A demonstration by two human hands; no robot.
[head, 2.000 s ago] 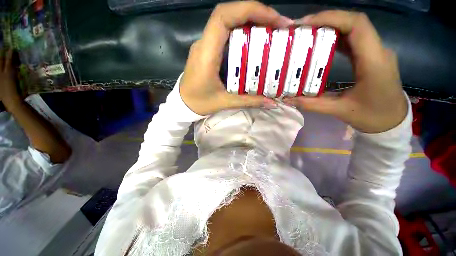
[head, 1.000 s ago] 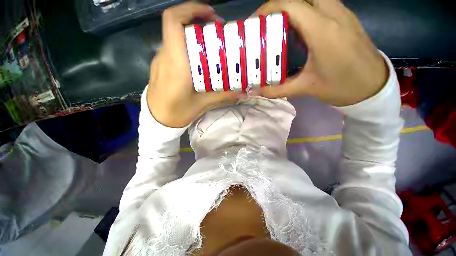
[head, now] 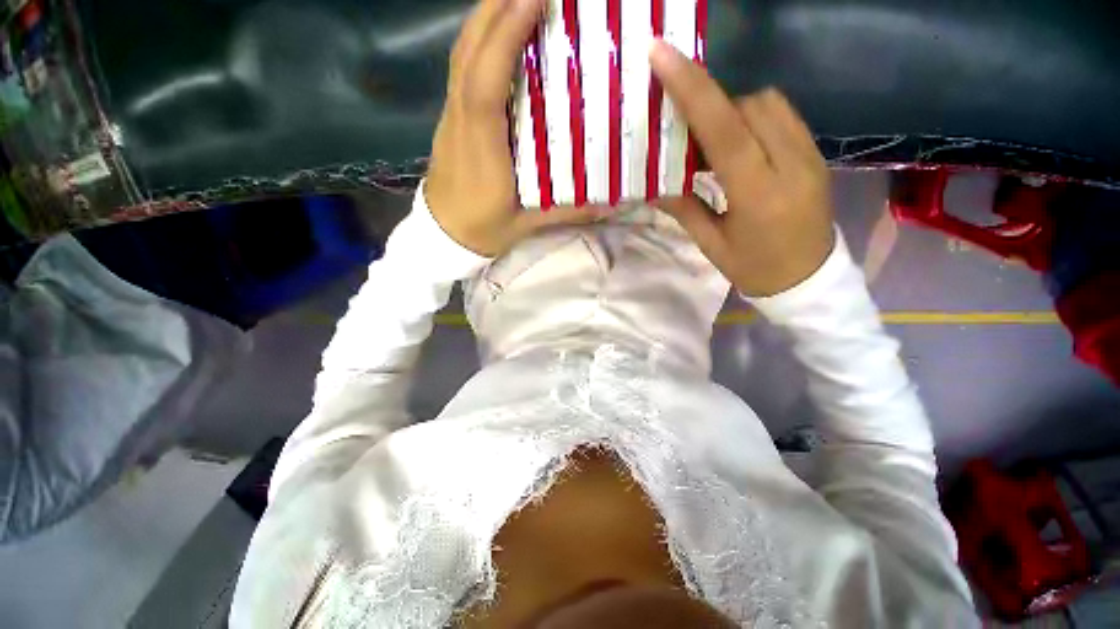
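Note:
Several keypad mobile phones [head: 614, 111] stand side by side in one block, long white edges with red stripes facing me. The block is upright at the top centre and its far end is cut off by the picture's top edge. My left hand [head: 477, 154] grips the block's left side, thumb along the bottom. My right hand [head: 764, 184] is at the right side, with its index fingertip on the white edges near the right and its thumb at the lower right corner. Screens and keypads are hidden.
The dark green glossy bench mat [head: 307, 74] lies behind the phones. Printed sheets under clear cover [head: 86, 135] are at the far left. A grey-white garment [head: 98, 381] of a person shows at the left. Red plastic objects [head: 1013, 535] are at the lower right and upper right.
The phones have turned from short end faces with dark slots to long striped edges. My right hand has shifted its grip, its index finger now lying over the edges. The tray at the top has left view.

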